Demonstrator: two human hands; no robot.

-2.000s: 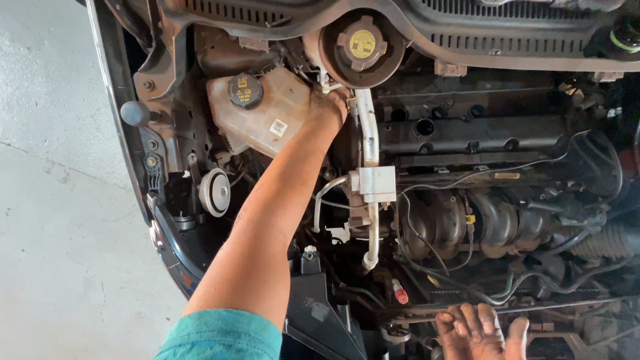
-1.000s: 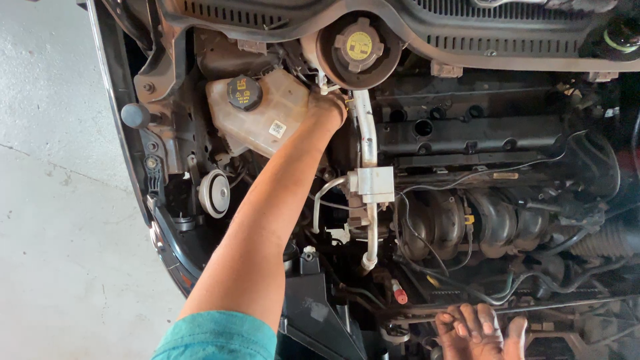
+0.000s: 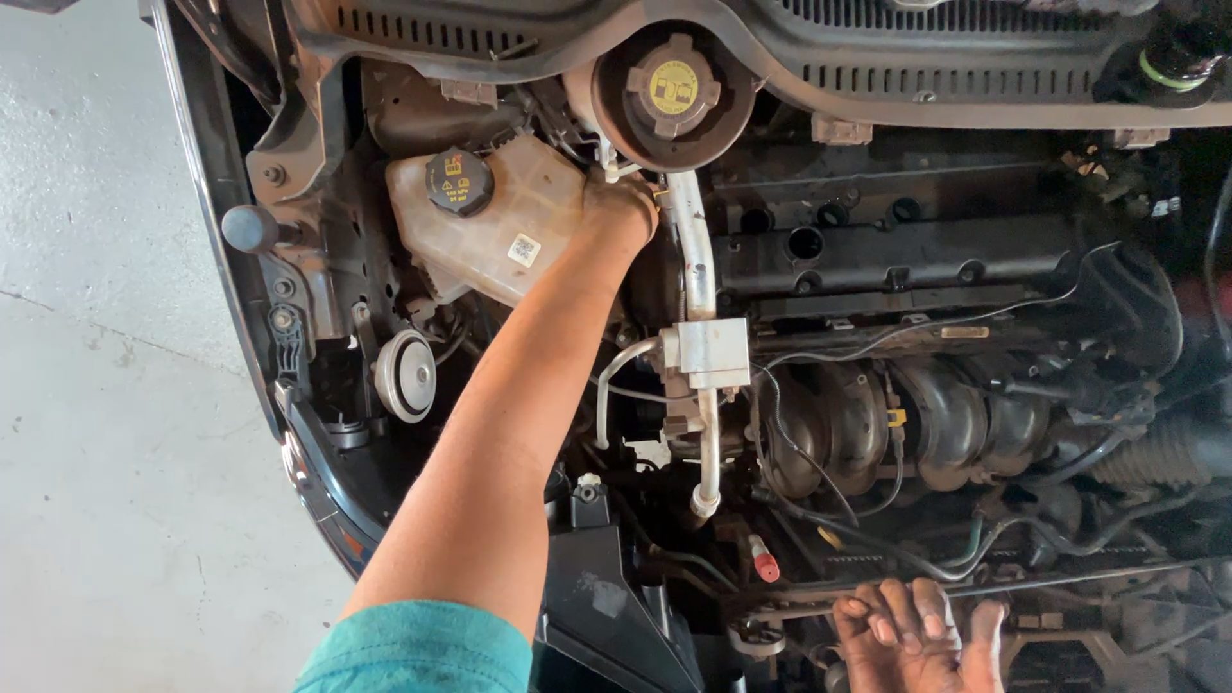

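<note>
My left hand (image 3: 621, 207) reaches down between the translucent coolant expansion tank (image 3: 496, 231) and the silver metal pipe (image 3: 695, 255), just below the round reservoir with a brown-grey cap (image 3: 674, 87). Its fingertips are hidden, so what they touch or hold cannot be told. A small yellowish piece shows by the fingers. At the bottom right, my right hand (image 3: 910, 630) is palm up with half-curled fingers and the thumb apart, near the front crossbar (image 3: 1078, 579). No tool shows in it; a pale patch lies beside its index finger.
The engine's black cover (image 3: 895, 255) and metal manifold runners (image 3: 948, 423) fill the right side, with loose wiring across them. A metal block (image 3: 714, 352) sits on the pipe. A round horn (image 3: 404, 375) and a rubber-tipped stop (image 3: 250, 229) stand at the left, near the fender edge.
</note>
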